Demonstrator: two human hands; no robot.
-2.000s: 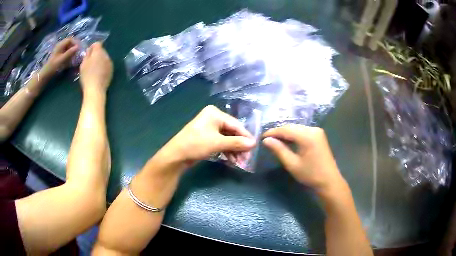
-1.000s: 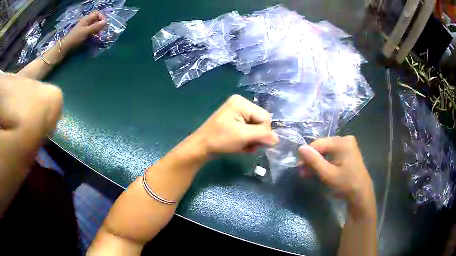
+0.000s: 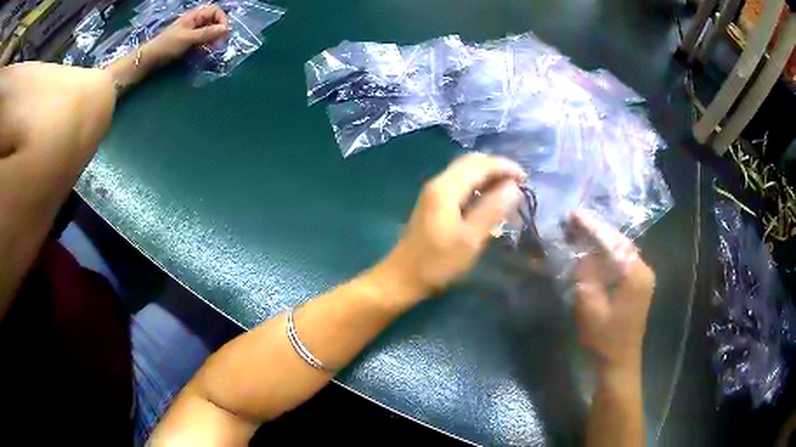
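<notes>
My left hand (image 3: 463,223) is raised over the near edge of the bag pile, with its fingers bent. A thin dark curled piece (image 3: 529,208) shows at its fingertips, and the hand seems to hold it. My right hand (image 3: 611,284) is to the right, blurred, over the pile's lower edge. Clear film shows at its fingers, but I cannot tell whether it grips it. The main pile of clear bags (image 3: 559,113) lies overlapping and glaring beyond both hands.
A crumpled bag heap (image 3: 749,319) lies right of the table seam, below yellow-green strips (image 3: 766,188) and upright beige bars (image 3: 742,83). At left, another person's arm and hand (image 3: 199,28) are over more clear bags (image 3: 240,44). The dark-green table (image 3: 227,175) has a curved near edge.
The small clear bag held between my hands is no longer distinct there. A dark piece now shows at my left fingertips. The view has shifted, moving the pile right in the picture.
</notes>
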